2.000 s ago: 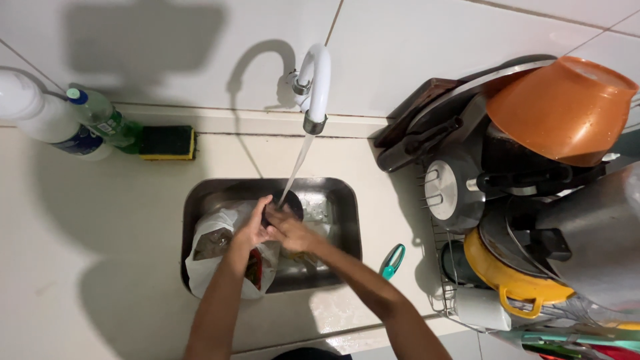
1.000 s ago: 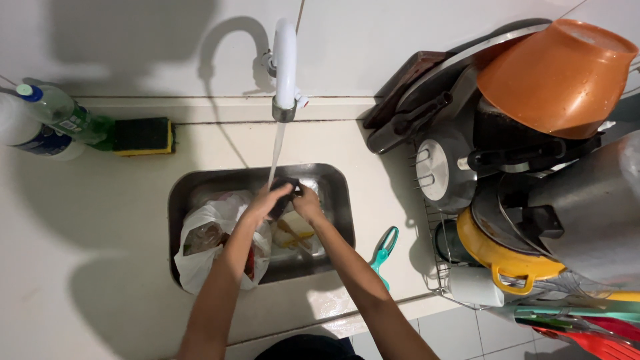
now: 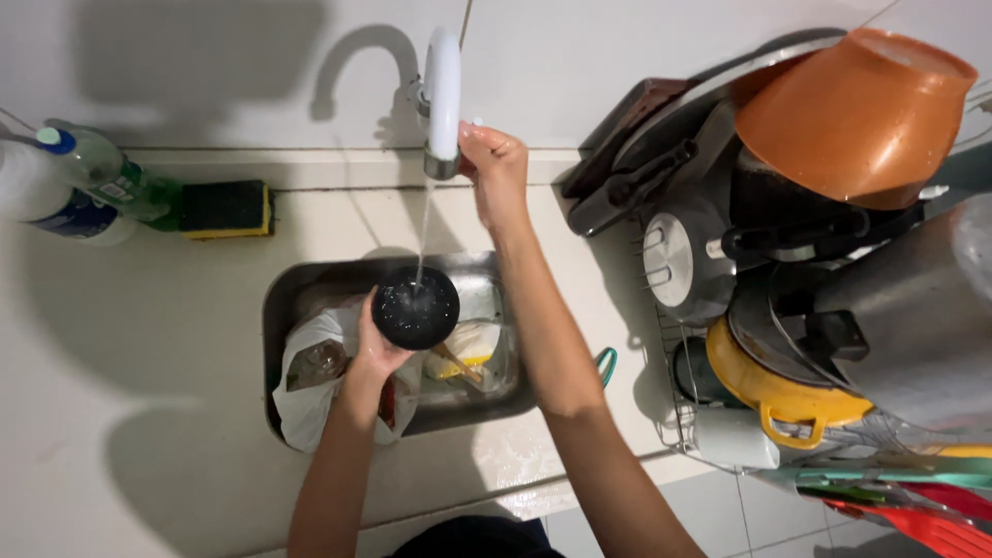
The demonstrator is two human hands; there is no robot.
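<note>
My left hand (image 3: 380,341) holds a small black bowl (image 3: 415,308) over the steel sink (image 3: 434,421). Water from the white faucet (image 3: 444,101) runs into the bowl. Beside the faucet spout, my right hand (image 3: 496,167) is raised with fingers curled near a small white knob; whether they grip it cannot be told. Under my left wrist, a white plastic bag (image 3: 302,411) with rubbish in it fills the sink's left side. A wooden utensil (image 3: 459,363) lies over a white and yellow item (image 3: 474,341) on the right of the basin.
On the left stand a green plastic bottle (image 3: 116,182), a white bottle (image 3: 46,194) and a sponge (image 3: 226,209). A dish rack (image 3: 666,364) on the right holds pots, an orange bowl (image 3: 860,116) and a yellow pot (image 3: 744,372). A green-handled tool (image 3: 607,366) lies near my right forearm.
My right hand has left the sink and moved up beside the faucet. The black bowl, earlier between both hands, is now in my left hand alone, its opening facing up under the water.
</note>
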